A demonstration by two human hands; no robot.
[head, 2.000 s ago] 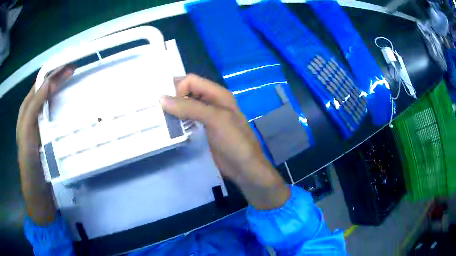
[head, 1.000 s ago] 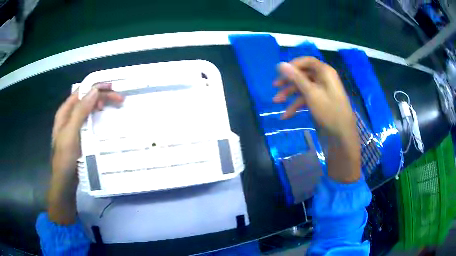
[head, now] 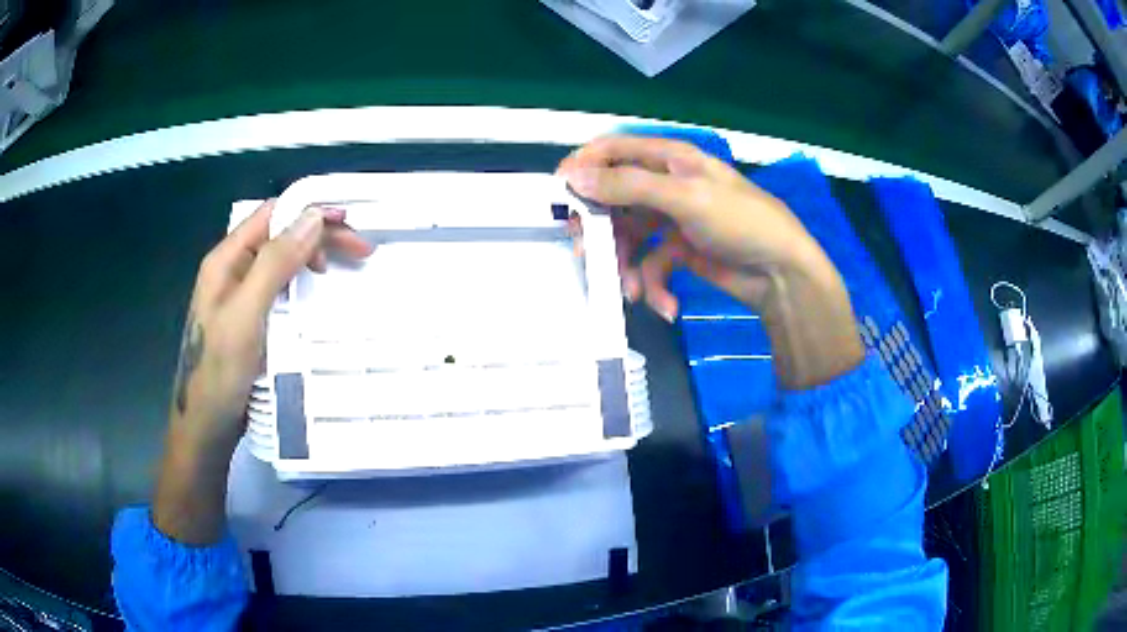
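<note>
The white housing (head: 445, 414) lies on the white protective sheet (head: 445, 525), with its loop stand (head: 433, 188) toward the belt. A large dark-grey pad (head: 292, 416) is on its left end and another (head: 614, 398) on its right end. My left hand (head: 253, 290) grips the stand's left side, fingers curled into the gap. My right hand (head: 692, 210) is at the stand's top right corner, thumb and finger beside a small dark spot there; whether it holds a small pad is hidden. A thin dark wire (head: 299, 506) trails from the housing.
Blue release liner sheets (head: 945, 321) lie at right, the middle one carrying small grey pads (head: 908, 383). Beyond are a white corded device (head: 1016, 331) and a green crate (head: 1063, 519). The green belt (head: 371, 62) with a pale edge runs behind, carrying a white item (head: 649, 25).
The housing was tilted up in both hands, then laid down. My right hand left it, passed over the blue sheets and came back to the stand's top right corner.
</note>
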